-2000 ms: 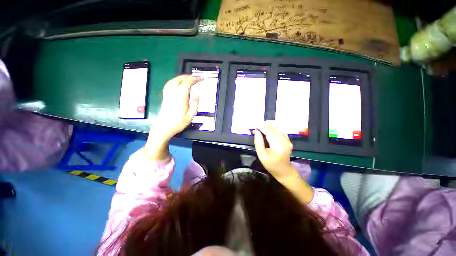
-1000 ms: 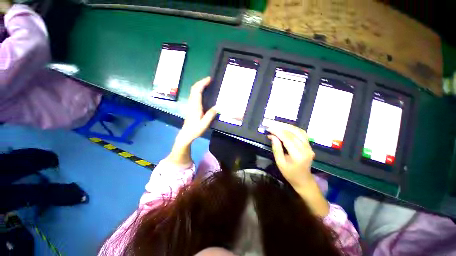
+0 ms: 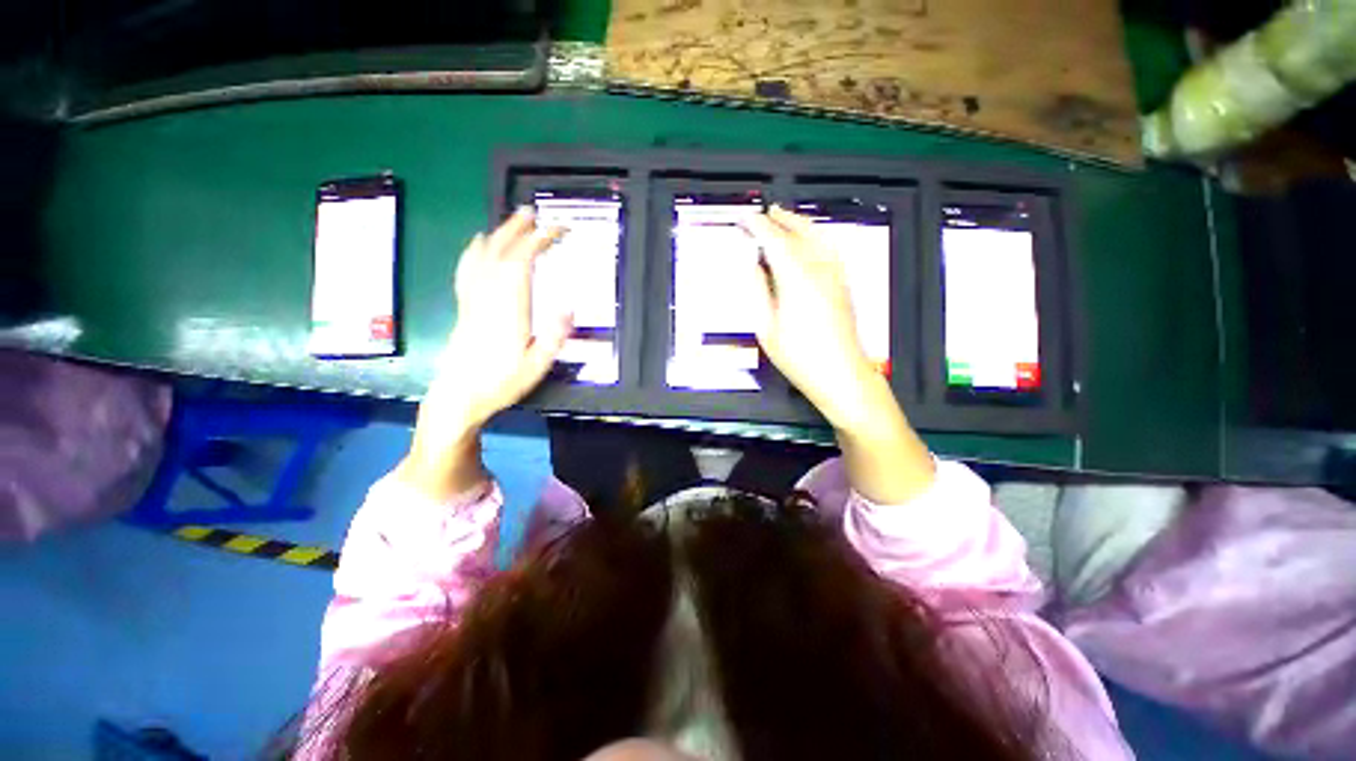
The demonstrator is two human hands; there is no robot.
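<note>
A dark grey foam tray (image 3: 1053,298) with side-by-side slots holds several smartphones with bright white screens. My left hand (image 3: 498,320) is over the left edge of the leftmost phone (image 3: 592,283), fingertips near its upper screen. My right hand (image 3: 811,305) reaches over the second phone (image 3: 711,290), fingertips at its upper right, and covers part of the third phone (image 3: 873,275). The rightmost phone (image 3: 989,290) is uncovered and shows green and red marks at its bottom. Both hands hold nothing that I can see.
A separate lit smartphone (image 3: 357,268) lies on the green mat (image 3: 223,253) left of the tray. A brown board (image 3: 877,60) with handwriting lies behind. A pale wrapped post (image 3: 1257,89) stands at back right. Pink sleeves (image 3: 1219,632) of neighbours show on both sides.
The view has turned back and the tray appears level again. My left hand has moved from the tray's left edge onto the leftmost phone. My right hand has moved up to the second phone's top.
</note>
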